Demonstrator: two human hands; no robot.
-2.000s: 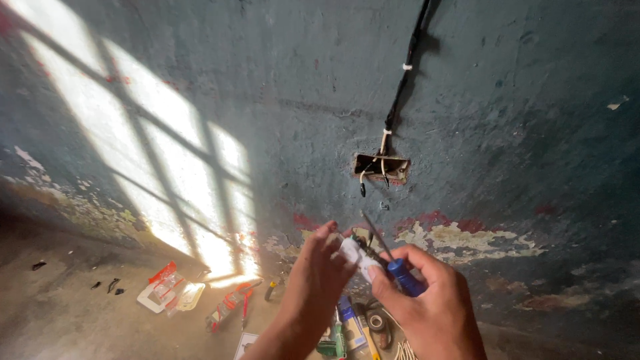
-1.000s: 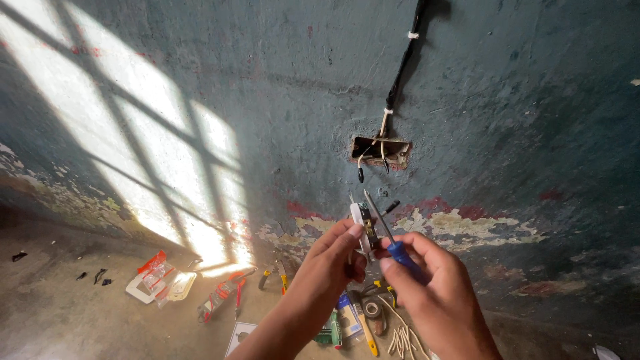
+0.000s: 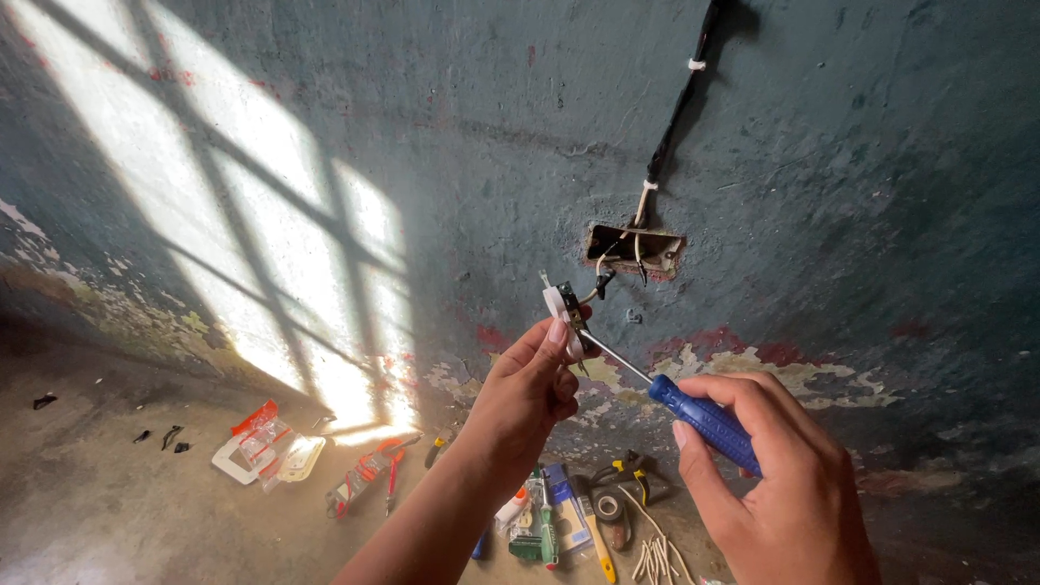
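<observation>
My left hand (image 3: 532,382) holds a white and black electrical socket module (image 3: 569,317) by its edge, a little below the wall box. In my right hand (image 3: 772,463) is a screwdriver with a blue handle (image 3: 705,424); its metal shaft slants up left, and the tip meets the module's dark side. The rectangular wall box (image 3: 635,250) is open, with wires coming out of it. One white wire (image 3: 600,264) with a black-taped part runs down to the module. A second short wire (image 3: 639,256) hangs from the box. My fingers hide part of the module.
A black-wrapped cable (image 3: 678,122) runs up the peeling wall. On the floor lie a green-handled screwdriver (image 3: 548,536), a paintbrush (image 3: 597,532), a tape roll (image 3: 607,507), yellow-black pliers (image 3: 630,471), cut white wires (image 3: 656,561), a clamp meter (image 3: 366,479) and packaged white plates (image 3: 264,455).
The screwdriver tip has come down from beside the module's top to its side, and its handle now points to the lower right. A wire from the box now reaches the module.
</observation>
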